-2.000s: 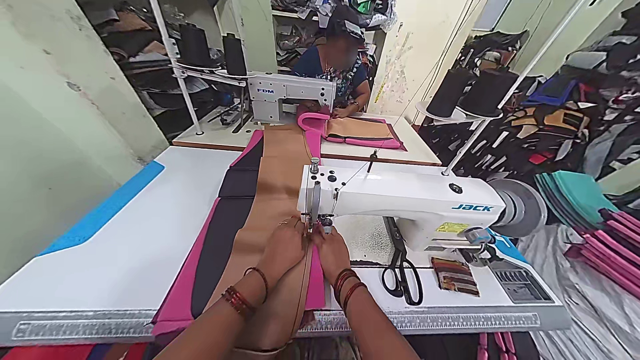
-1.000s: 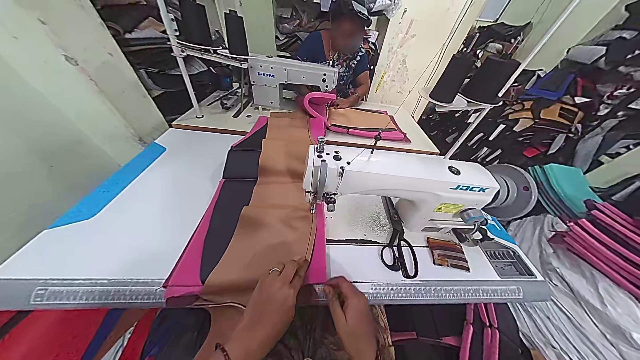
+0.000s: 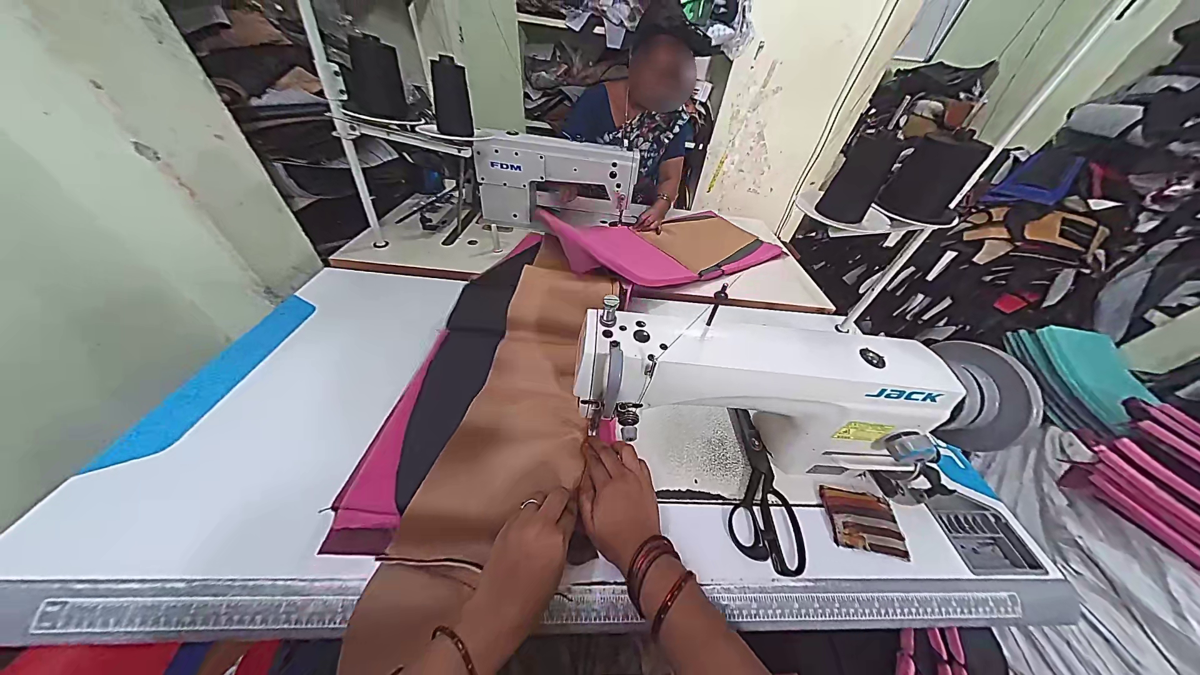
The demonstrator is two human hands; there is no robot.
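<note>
Tan material (image 3: 525, 403) layered with black and pink pieces (image 3: 375, 478) runs under the needle area of a white Jack sewing machine (image 3: 778, 366) and hangs over the table's front edge. My left hand (image 3: 534, 544), a ring on one finger, pinches the tan material near its right edge. Close beside it, my right hand (image 3: 619, 497) presses on that same edge just in front of the presser foot (image 3: 594, 427), fingertips almost at it. The fingers partly hide the edge they hold. Black-handled scissors (image 3: 769, 516) lie to the right of the right hand.
A striped fabric pouch (image 3: 864, 521) lies by the scissors. Along the table's front edge runs a ruler strip (image 3: 806, 603). Behind, a co-worker at an FDM sewing machine (image 3: 553, 173) handles a pink and tan piece (image 3: 647, 253). Thread cones (image 3: 933, 178) stand at right, above stacked pink pieces (image 3: 1144, 478).
Both hands have moved from the table's front edge up to near the presser foot. The co-worker's pink piece has been spread out more.
</note>
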